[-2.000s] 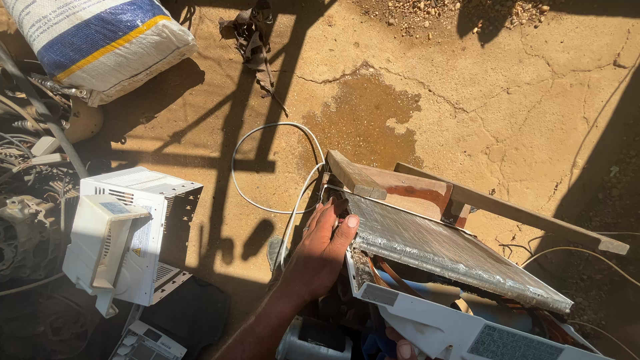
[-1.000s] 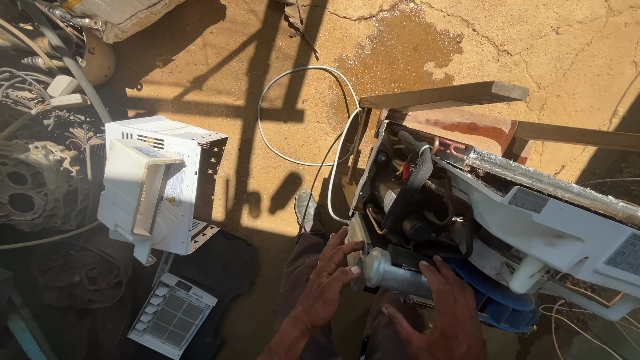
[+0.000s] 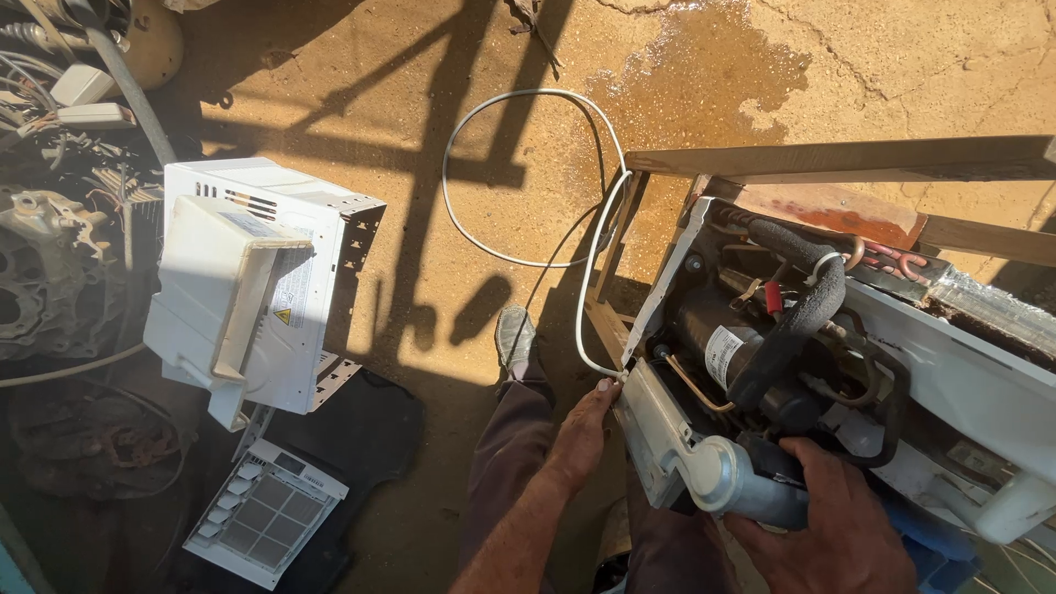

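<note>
An opened air-conditioner unit (image 3: 973, 363) rests on a wooden frame (image 3: 825, 161) at the right, showing its black compressor (image 3: 726, 346) and a foam-wrapped pipe (image 3: 784, 318). My left hand (image 3: 582, 429) has its fingertips at the corner of a pale metal control box (image 3: 652, 421), where a white power cable (image 3: 587, 322) enters. Whether those fingers pinch the cable is unclear. My right hand (image 3: 833, 528) grips a silver cylindrical capacitor housing (image 3: 742, 487) beside that box, thumb below and fingers above.
A white metal casing (image 3: 272, 330) with a plastic duct stands at the left. Below it, a white front panel with a filter (image 3: 268, 516) lies on a black sheet (image 3: 371, 437). Metal engine parts (image 3: 49, 264) and wires crowd the far left. The cable loops over the ground.
My left hand has moved from the unit's far coil edge to the box corner at the cable. My right hand, mostly hidden at first, is now around the silver housing.
</note>
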